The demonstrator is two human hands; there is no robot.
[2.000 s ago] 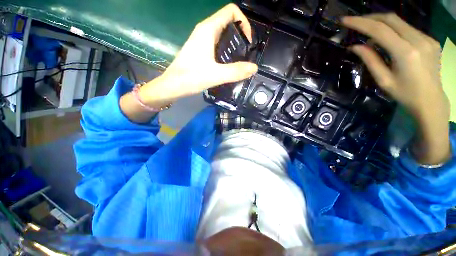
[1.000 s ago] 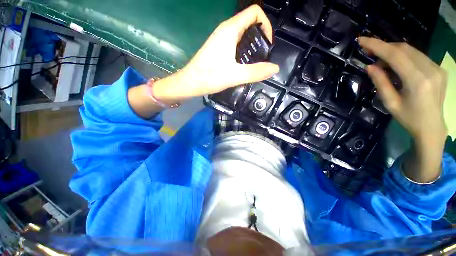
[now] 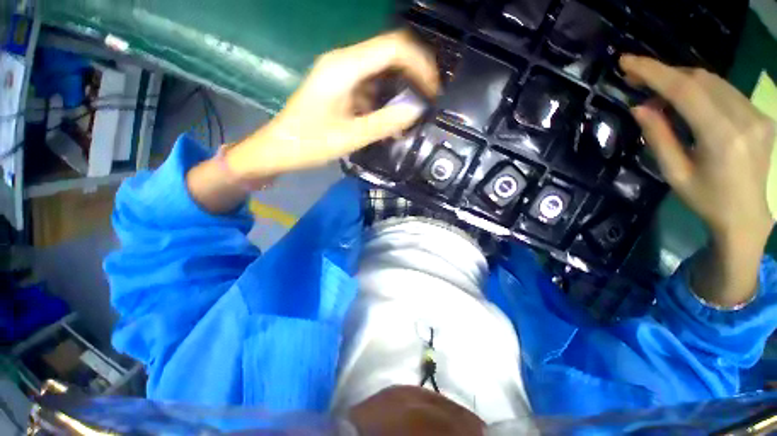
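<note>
My left hand [image 3: 345, 111], motion-blurred, holds a dark camera unit [image 3: 396, 92] between thumb and fingers above the tray's left edge. No screen lines show on it. My right hand [image 3: 711, 140] is curled over the tray's right side. Something dark lies between its thumb and fingers, but I cannot tell if it is a held unit or the tray. The glossy black blister tray [image 3: 477, 89] has square pockets. Three camera units with pale lens rings sit in the near row: left [image 3: 442, 169], middle [image 3: 504, 186] and right [image 3: 550, 206].
The tray lies on a green bench [image 3: 213, 38] and reaches past its near edge towards my lap. A pale yellow sheet [image 3: 765, 115] is at the far right. A shelf frame [image 3: 85, 183] with boxes and cables stands at the left.
My left hand has moved left and slightly down from its place one second ago, and its unit's white screen lines no longer show. My right hand has shifted slightly right.
</note>
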